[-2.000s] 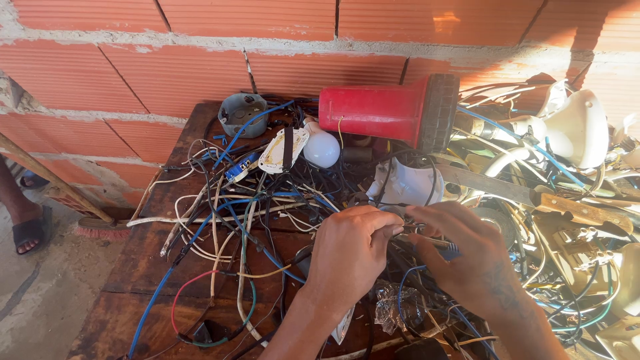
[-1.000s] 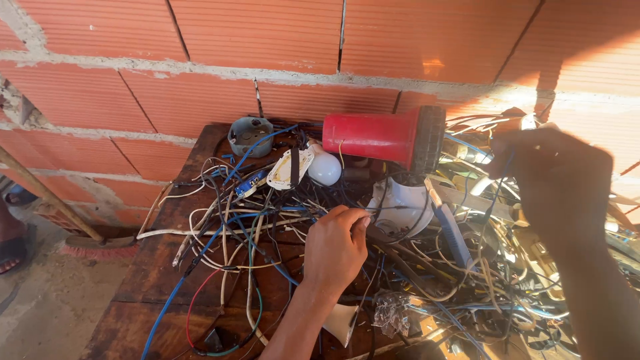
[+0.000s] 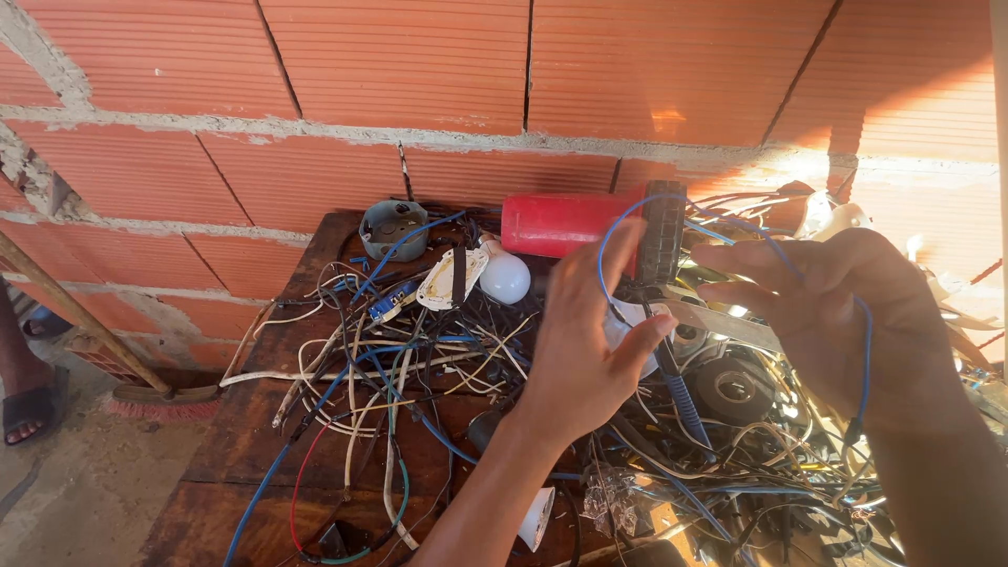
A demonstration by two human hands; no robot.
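My right hand (image 3: 858,315) is raised over the right of the heap with a thin blue wire (image 3: 867,346) running through its fingers. The wire arches left past the red flashlight (image 3: 563,224) to my left hand (image 3: 587,339), whose fingers are spread; whether they touch the wire is unclear. A dark splice or connector (image 3: 853,430) hangs on the wire below my right palm. Under my hands lie tangled wires (image 3: 394,354), a blue corrugated conduit piece (image 3: 687,409) and a white plastic part, partly hidden by my left hand.
A round electrical box (image 3: 394,230), a light bulb (image 3: 505,278) and a white plate (image 3: 453,278) lie at the back of the wooden table (image 3: 213,504). Behind is a hollow-brick wall (image 3: 409,71). A broom (image 3: 169,398) and another person's sandaled foot (image 3: 27,409) are at the left.
My left hand has risen from the heap and its fingers have spread. My right hand has come lower from beside the wall, and the blue wire now shows as an arch between the hands.
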